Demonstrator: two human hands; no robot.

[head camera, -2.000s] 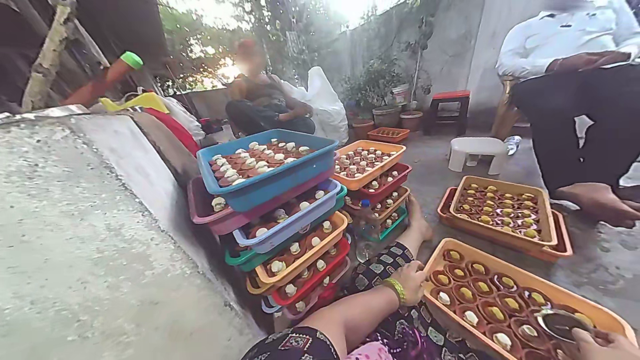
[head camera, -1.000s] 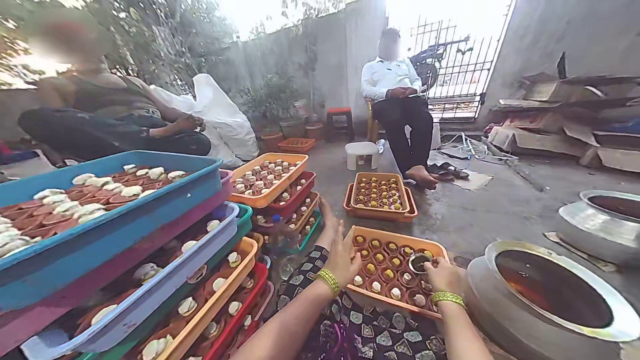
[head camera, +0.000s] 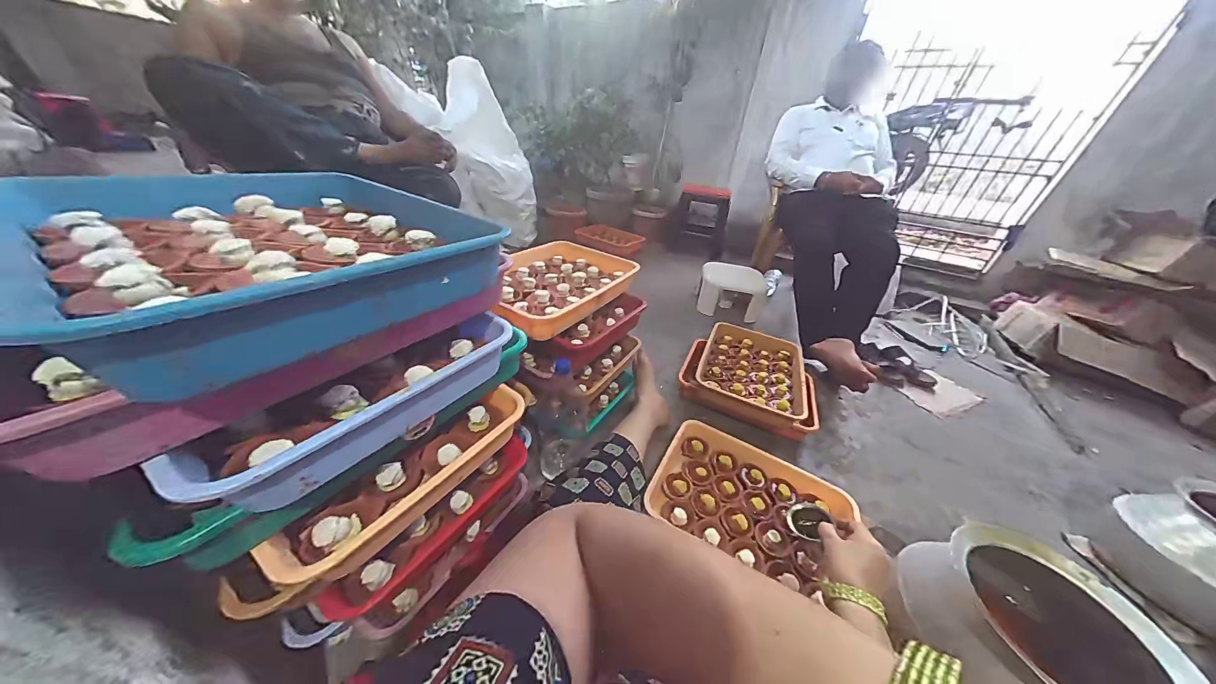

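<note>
My right hand (head camera: 855, 560) grips a small metal bowl (head camera: 808, 521) with dark liquid. The bowl is over the right side of an orange tray (head camera: 665, 465) of small brown clay cups. Many cups hold a yellow piece; some nearer ones hold a white lump. My left forearm crosses the bottom of the view toward the right, and my left hand is hidden past the lower edge. A wide metal pot (head camera: 926, 589) of dark brown liquid stands right of my right hand.
Stacked trays of topped cups, with a blue tray (head camera: 456, 275) uppermost, rise at left. Behind are another tray stack (head camera: 570, 318), two nested trays (head camera: 806, 385) and a white stool (head camera: 731, 290). Two people sit farther back. A second pot (head camera: 1140, 532) and flattened cardboard (head camera: 1064, 332) lie right.
My left hand has left the orange tray's left edge and gone out of view, its forearm now reaching across to the right. My right hand still holds the bowl over the tray.
</note>
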